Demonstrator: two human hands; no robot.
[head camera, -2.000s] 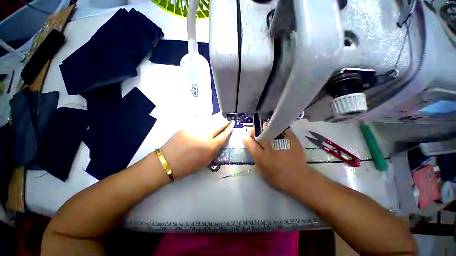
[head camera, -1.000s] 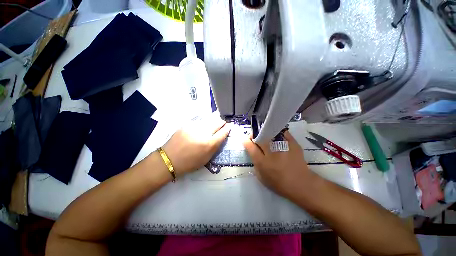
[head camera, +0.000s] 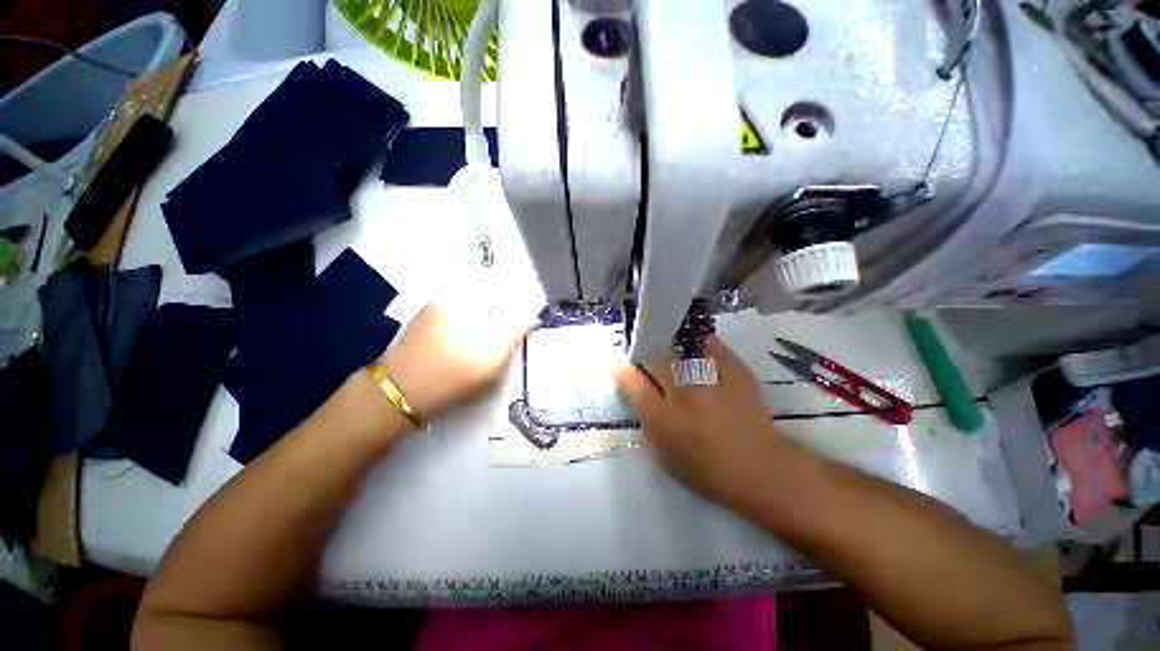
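Observation:
The white sewing machine (head camera: 712, 153) stands in front of me, its needle area half hidden behind the machine head. My left hand (head camera: 461, 350) lies left of the needle plate (head camera: 579, 375), fingertips at its upper left corner under the lamp's glare. My right hand (head camera: 697, 407) is at the right of the plate, its fingertips partly behind the machine head. Glare and the head hide whether either hand holds fabric. Dark fabric pieces (head camera: 312, 343) lie left of my left hand, with a larger heap (head camera: 261, 172) behind them.
Red-handled snips (head camera: 850, 384) and a green-handled tool (head camera: 941, 371) lie right of my right hand. The white lamp (head camera: 486, 242) stands left of the needle. Grey pieces (head camera: 96, 350) and a black slab (head camera: 117, 182) are far left. A green fan (head camera: 426, 32) is behind.
My left hand has moved left and slightly back, uncovering more of the metal plate. My right hand stays close to the same place. The camera view has shifted a little.

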